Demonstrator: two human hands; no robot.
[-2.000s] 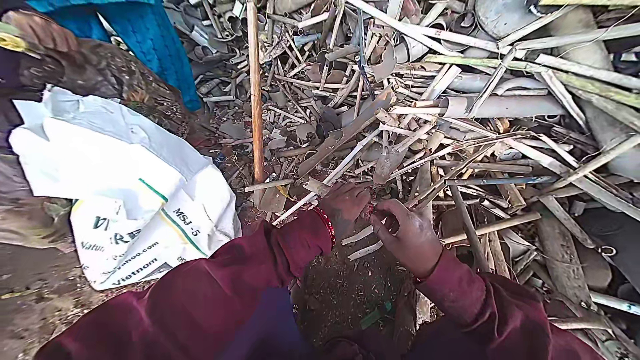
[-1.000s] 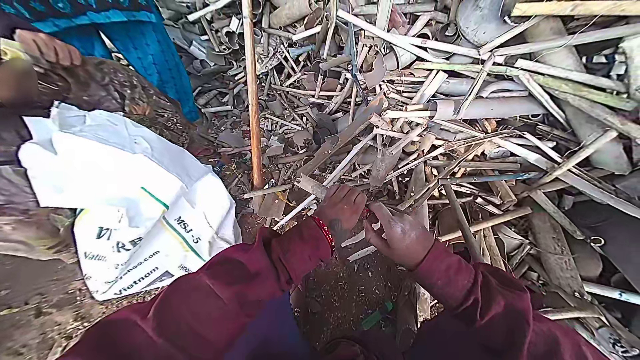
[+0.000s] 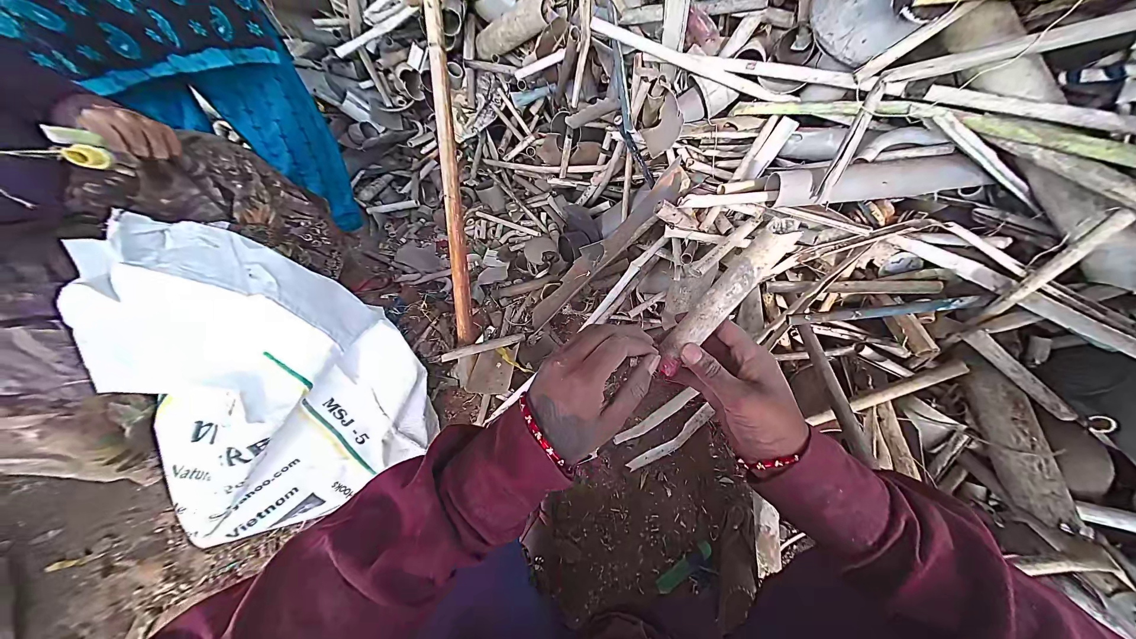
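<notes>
A short, dirty grey length of pipe or split tube [image 3: 723, 297] slants up and to the right from my right hand [image 3: 750, 386], whose thumb and fingers grip its lower end. Something small and red [image 3: 669, 365] shows at that end. My left hand [image 3: 590, 382] has its thumb and fingertips close together at the same red bit; whether they pinch it cannot be told. Red patterned bands circle both wrists.
A white printed sack [image 3: 293, 373] lies at the left, near another person's hand [image 3: 129, 131] by a yellow ring-shaped thing [image 3: 87, 157]. An upright wooden pole [image 3: 451, 177] stands before heaped pipe pieces and strips [image 3: 879, 182]. Dark soil [image 3: 639, 532] lies below my hands.
The grey piece now stands out plainly from my right hand, where no such piece showed in its grip before. My right hand has turned, with its thumb now along the piece's lower end.
</notes>
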